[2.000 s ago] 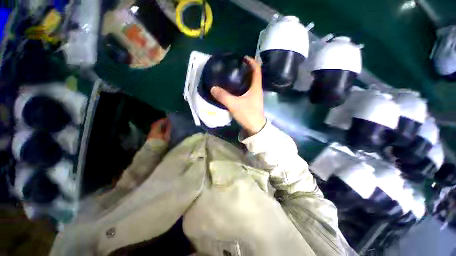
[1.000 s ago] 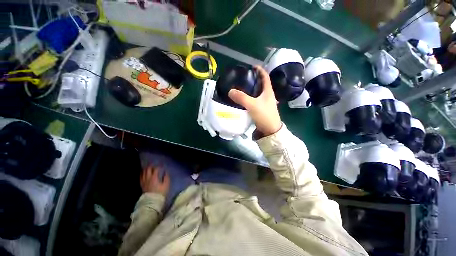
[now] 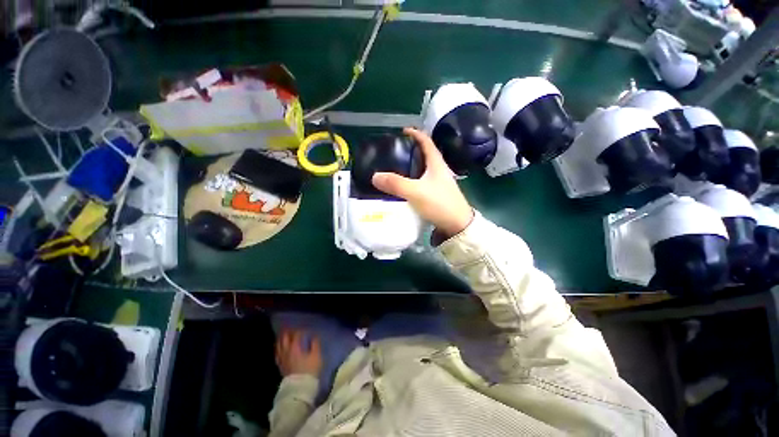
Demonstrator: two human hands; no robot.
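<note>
A dome camera (image 3: 382,227) sits on the green bench in front of me, its white shell towards me and its black ball (image 3: 386,164) away from me. Its flat white bracket is on the left side. My right hand (image 3: 431,188) grips the black ball from the right, with thumb and fingers around it. My left hand (image 3: 298,352) rests on my thigh below the bench edge. Its fingers are slightly apart and I see nothing in it.
More dome cameras (image 3: 534,121) stand to the right. On the left are a round mat (image 3: 272,224) with a mouse (image 3: 214,230) and phone (image 3: 267,175), yellow tape (image 3: 307,159), a parts box (image 3: 224,128), a power strip (image 3: 162,205), a fan (image 3: 64,78) and more cameras (image 3: 77,361).
The view has levelled, and the fan and parts box now show more fully. My right hand keeps its grip on the camera's ball. My left hand stays on my thigh.
</note>
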